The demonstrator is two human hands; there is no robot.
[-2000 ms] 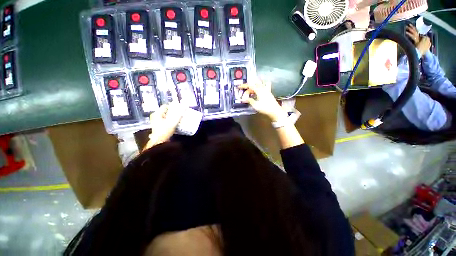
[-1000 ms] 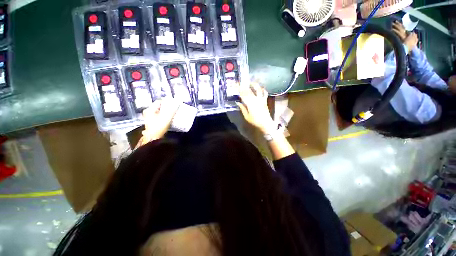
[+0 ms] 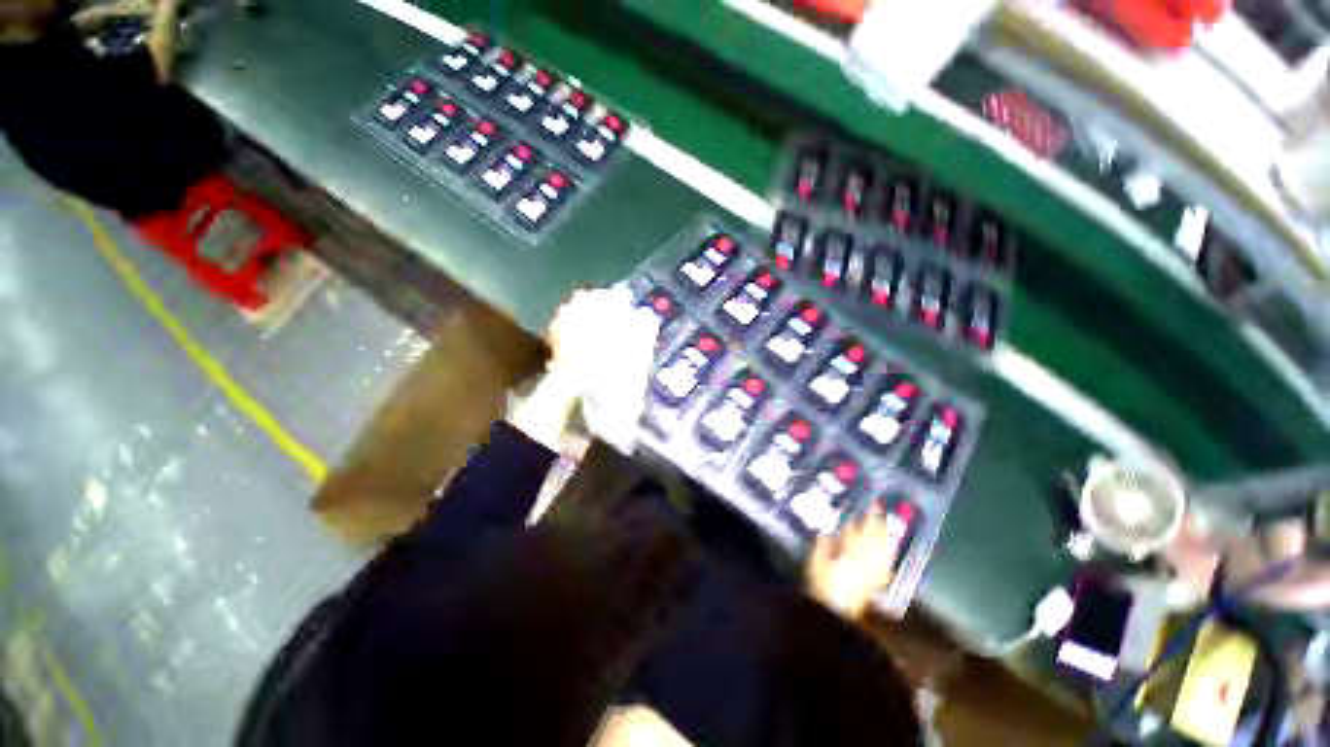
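Note:
The clear tray [image 3: 955, 504] lies in front of me on the green bench, turned diagonally. It holds two rows of black devices [image 3: 795, 336] with red round parts and white labels. My left hand [image 3: 581, 333] is at the tray's left end and holds a white label sheet [image 3: 624, 382], which is blurred and covers part of the tray. My right hand [image 3: 853, 566] is at the tray's near right corner, over or touching its edge beside the last front device. Its fingers are blurred; whether it grips the tray or anything else cannot be told.
Another filled tray [image 3: 503, 134] lies further left, and one [image 3: 893, 251] lies behind over the white strip. A fan [image 3: 1132, 505], a phone [image 3: 1094, 625] and a yellowish box [image 3: 1214, 686] are at right. A brown carton [image 3: 438, 423] is below the bench edge. Another person's dark sleeve [image 3: 110, 124] is upper left.
The view has swung to the left and tilted, so the bench runs diagonally and more trays show. My hands are now further apart, at opposite ends of the tray.

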